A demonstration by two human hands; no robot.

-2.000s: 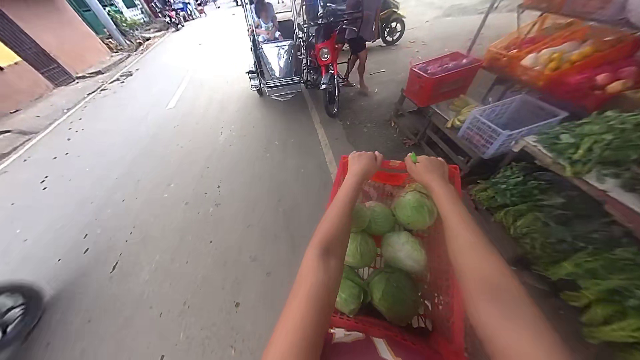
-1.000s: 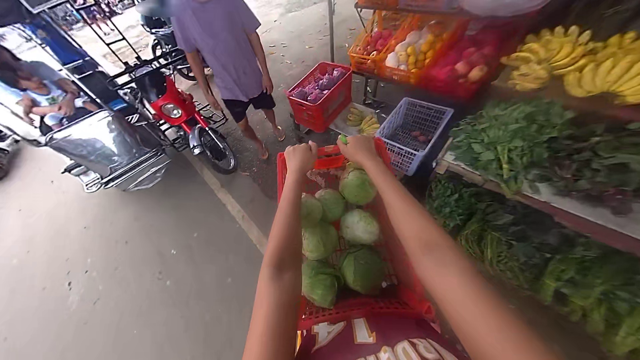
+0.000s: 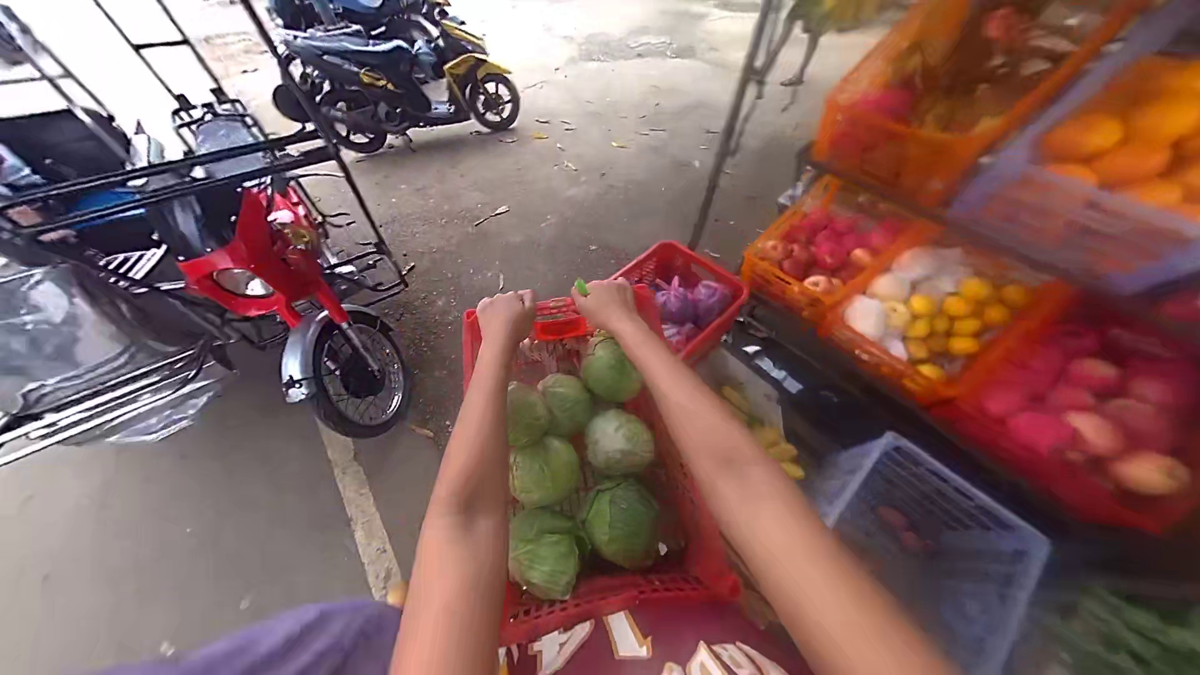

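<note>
A red plastic crate (image 3: 717,562) is held out before my body, its near edge against my maroon shirt. Several green cabbages (image 3: 619,442) lie in it, with gaps between them. My left hand (image 3: 506,317) grips the far rim at its left part, and my right hand (image 3: 605,305) grips the same rim further right. Something small and green shows at the fingers of my right hand. Just beyond the right hand stands another red crate (image 3: 667,258) with purple bagged goods (image 3: 694,302).
A red motorcycle with a sidecar frame (image 3: 248,253) stands at left, a yellow-black scooter (image 3: 403,80) behind. Fruit crates (image 3: 937,384) line a stall at right, above a grey-blue plastic crate (image 3: 937,553). A person's purple garment (image 3: 281,642) shows at lower left. A pole (image 3: 736,122) rises ahead.
The view has turned and come closer to the stall and the second red crate. Both hands have kept their hold on the crate of cabbages. The person in purple has passed from ahead to the lower left.
</note>
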